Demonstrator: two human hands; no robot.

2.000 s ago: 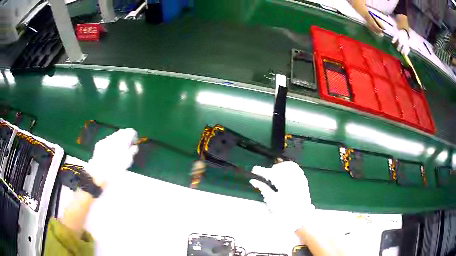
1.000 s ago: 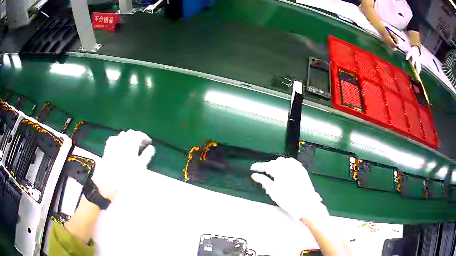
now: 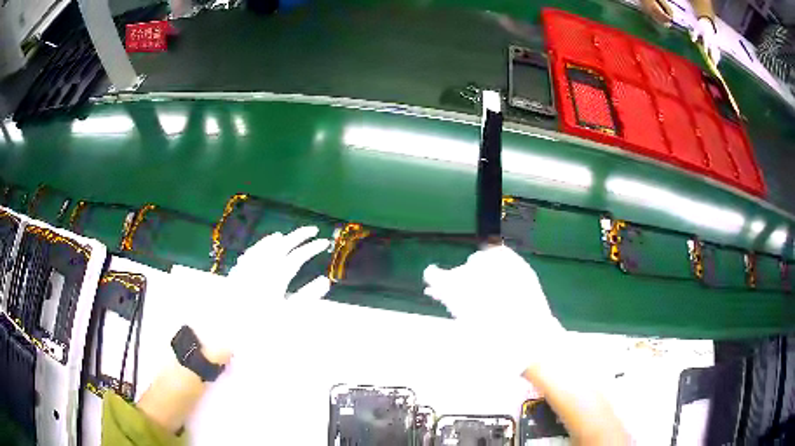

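A phone middle frame [image 3: 364, 257] lies along the green belt, its gold-orange edge at the left and its right end under my right hand. That gold edge looks layered; I cannot tell whether it is one frame or several. My right hand [image 3: 492, 292], white-gloved, grips its right part beside the black divider bar; the fingertips are partly hidden. My left hand [image 3: 275, 268], white-gloved, has its fingers spread at the near side of another frame [image 3: 244, 222] and near the first one's left end. It appears to hold nothing. A black watch is on my left wrist.
More frames lie in a row on the belt [image 3: 418, 183] at left and right. The divider bar [image 3: 490, 174] crosses it. White-edged trays [image 3: 74, 348] stand at left. Frames lie on the white bench cover [image 3: 261, 392] and at right. Across are a red tray [image 3: 649, 96] and a person's hands.
My left hand has moved right and its fingers have spread. A frame now lies on the belt behind it. My right hand stays near the divider bar, with the frame lying straighter along the belt.
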